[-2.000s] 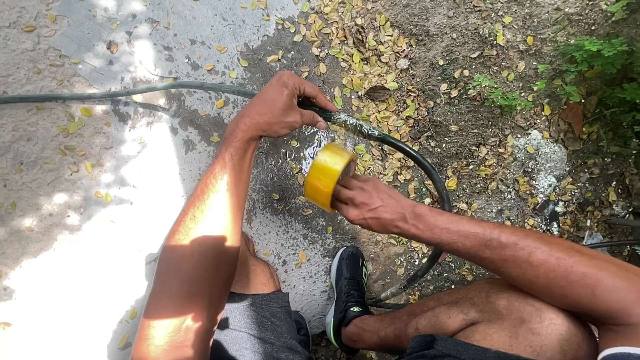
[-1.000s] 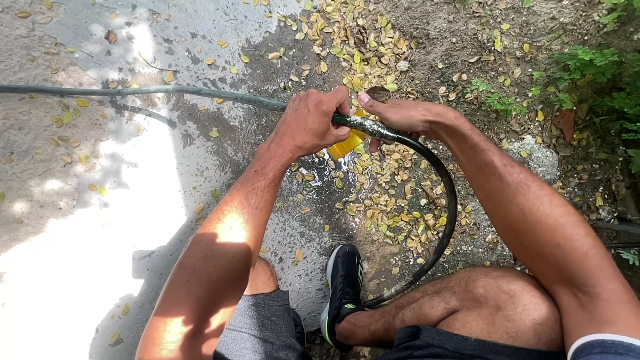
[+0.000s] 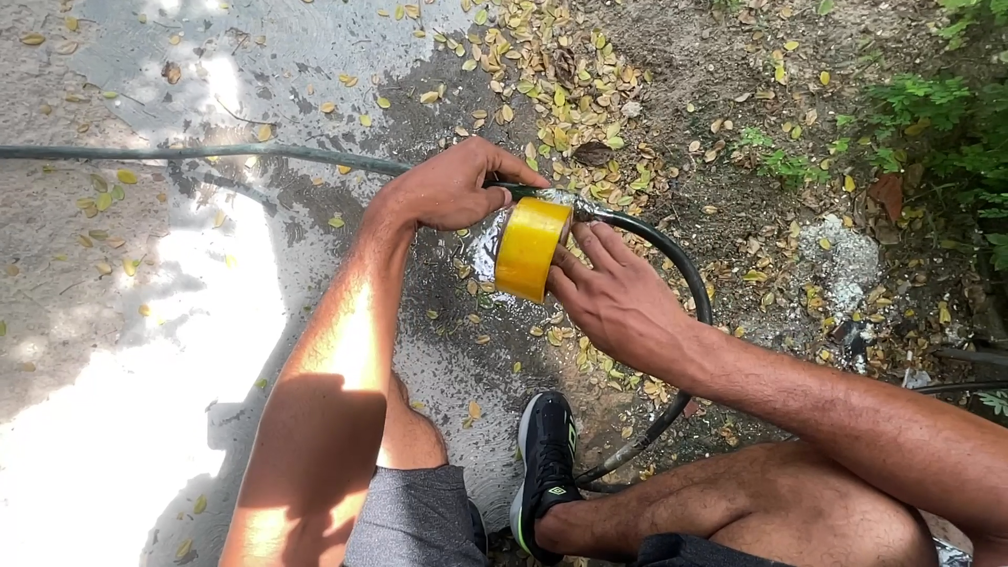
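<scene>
A dark hose (image 3: 683, 264) runs in from the left edge, passes through my left hand and curves down toward my shoe. My left hand (image 3: 461, 185) grips it with thumb and fingers. Just right of that grip, a stretch of the hose is wrapped in shiny clear tape (image 3: 579, 203). My right hand (image 3: 610, 291) holds a roll of yellow packing tape (image 3: 532, 249), fingers in its core, right below the wrapped stretch. The far ends of the hose are out of sight.
My black shoe (image 3: 547, 465) stands below the hands on wet, patchy concrete (image 3: 457, 378). Fallen yellow leaves (image 3: 579, 102) lie over the soil edge. Green plants (image 3: 937, 118) grow at the right, with a pale crumbly pile (image 3: 839, 264) nearby. Sunlight falls brightly on the concrete at left.
One second ago my right hand was up at the hose, with the yellow roll mostly hidden behind it. Now that hand is lower, with the roll in front of the hose. My left hand stays on the hose.
</scene>
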